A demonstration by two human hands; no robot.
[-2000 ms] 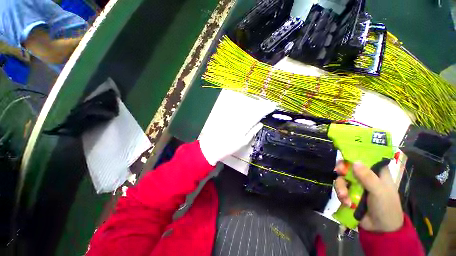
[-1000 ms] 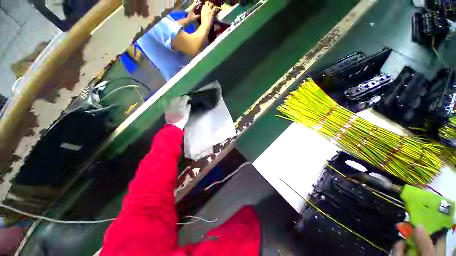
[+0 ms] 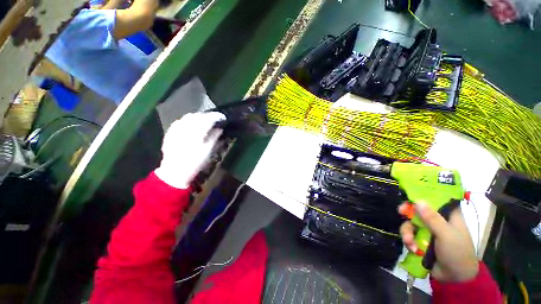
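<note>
My left hand [image 3: 191, 145], in a white glove, grips the end of a black housing [image 3: 246, 113] over the rusty rail. My bare right hand [image 3: 442, 240] holds the lime-green glue gun [image 3: 430, 178], its nozzle pointing left over the upper edge of another black housing [image 3: 353, 205]. That housing lies on the white sheet [image 3: 282, 163] with thin yellow-green wires across it. The wire near its lower part overhangs the left side. The nozzle tip is too small to tell whether it touches.
A banded yellow-green wire bundle [image 3: 356, 124] lies behind the housing, with a looser heap [image 3: 495, 113] to its right. Spare black housings [image 3: 379, 68] are piled behind. A pale bag [image 3: 185, 102] lies on the belt. A black box [image 3: 516, 189] stands at right. A person in blue [image 3: 95, 50] is opposite.
My left hand has brought the black housing from the belt to the right, over the rail, leaving the pale bag. The view has swung back right, showing more of the glue gun and my right hand.
</note>
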